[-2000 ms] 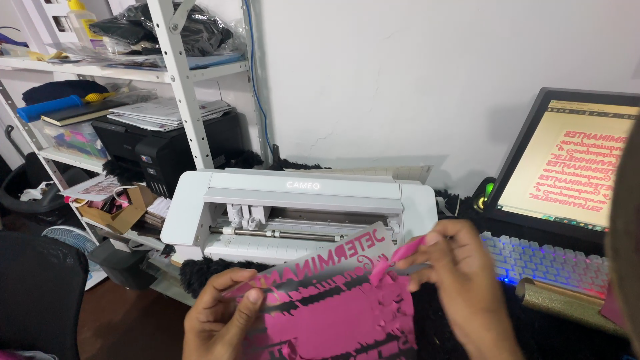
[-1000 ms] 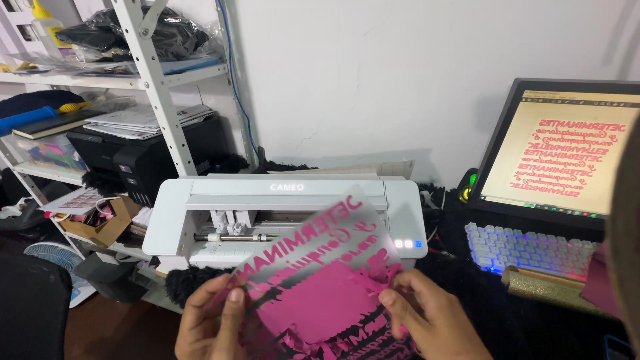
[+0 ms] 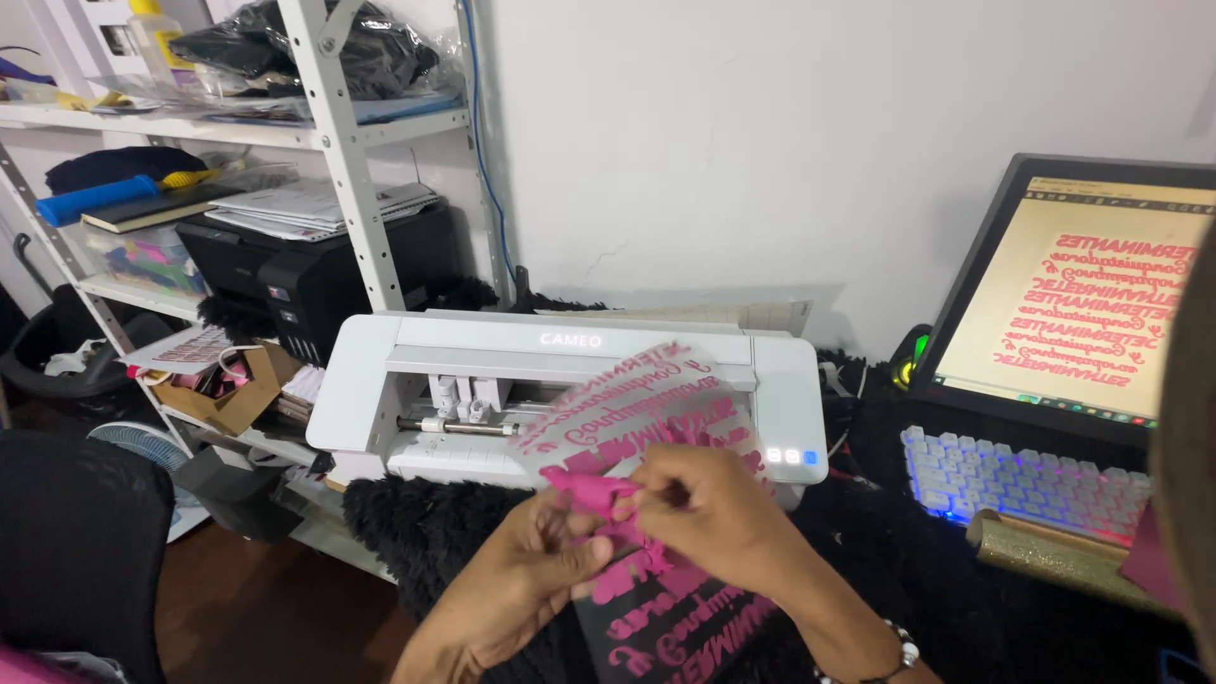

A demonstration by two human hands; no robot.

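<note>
A clear carrier sheet (image 3: pixel 655 408) bears mirrored lettering in pink vinyl and slants up in front of the white cutting machine (image 3: pixel 570 332). My left hand (image 3: pixel 537 560) pinches the sheet's left part, thumb on top, beside crumpled pink waste vinyl (image 3: pixel 594 489). The fingers of my right hand (image 3: pixel 708 503) are closed on that waste vinyl, over the middle of the sheet. Pink lettering also shows on the sheet's lower part, below both hands. My right fingertips are partly hidden by the hand itself.
Black fluffy fabric (image 3: pixel 427 541) lies under the machine. At the right are a monitor (image 3: pixel 1092 294), a lit keyboard (image 3: pixel 1026 484) and a glittery gold roll (image 3: pixel 1064 560). Left stand a metal shelf (image 3: pixel 356 171), a black printer (image 3: pixel 275 275) and a black chair (image 3: pixel 81 541).
My right hand has moved from the sheet's right edge inward, close to my left hand. The large flat pink area seen earlier is now bunched up, and more separate lettering shows.
</note>
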